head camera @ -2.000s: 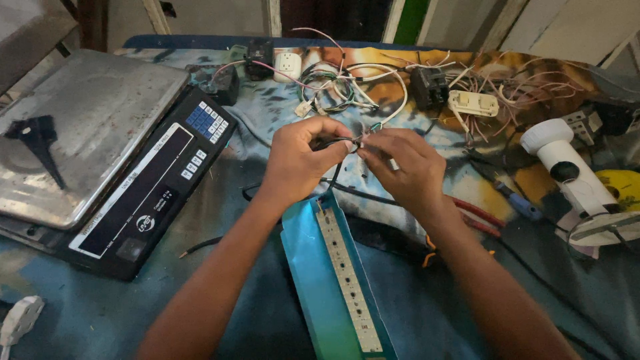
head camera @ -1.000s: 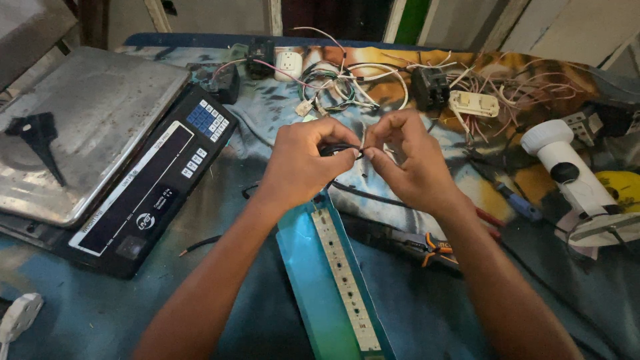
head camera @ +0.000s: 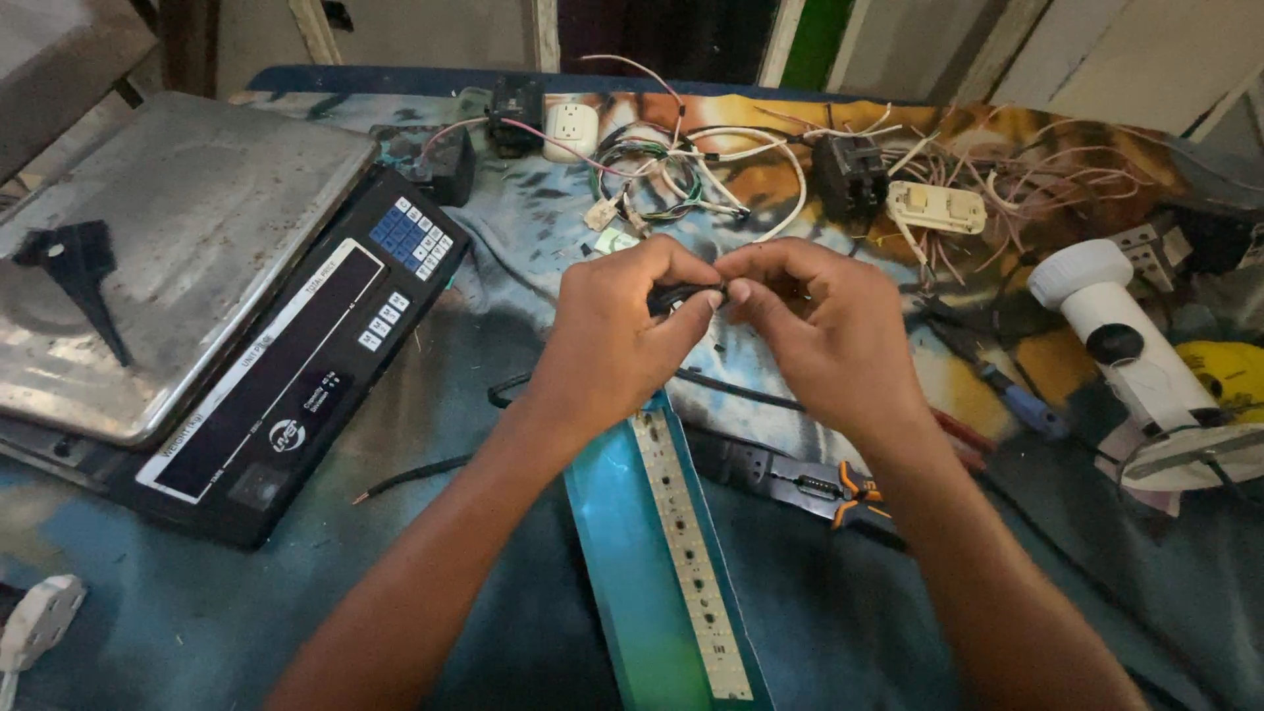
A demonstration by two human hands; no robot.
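Observation:
My left hand (head camera: 627, 326) is closed around a black cable (head camera: 673, 296), gripped between thumb and forefinger above the table. The fingertips of my right hand (head camera: 825, 326) meet it at the cable's end and pinch there; the exact bit they hold is too small to make out. Just below the hands lies a blue-green metal channel (head camera: 612, 543) with an LED strip board (head camera: 691, 558) along its inside. A black cable with a bare copper end (head camera: 410, 476) sticks out left of the channel. To its right, partly behind my right forearm, is a wire stripper with orange-and-black handles (head camera: 800, 484).
A scale (head camera: 296, 375) with a metal platform fills the left, a black plastic piece (head camera: 84, 272) on it. Along the back are a white outlet (head camera: 571, 132), coiled wires (head camera: 647, 173), black breakers (head camera: 849, 178) and a switch (head camera: 936, 207). Blue-handled pliers (head camera: 1022, 395) and a white cylindrical device (head camera: 1126, 331) are at right.
Between one second ago and now, the fingers of both hands have come closer together at the cable. The wire stripper, hidden behind my right forearm two seconds ago, shows more now.

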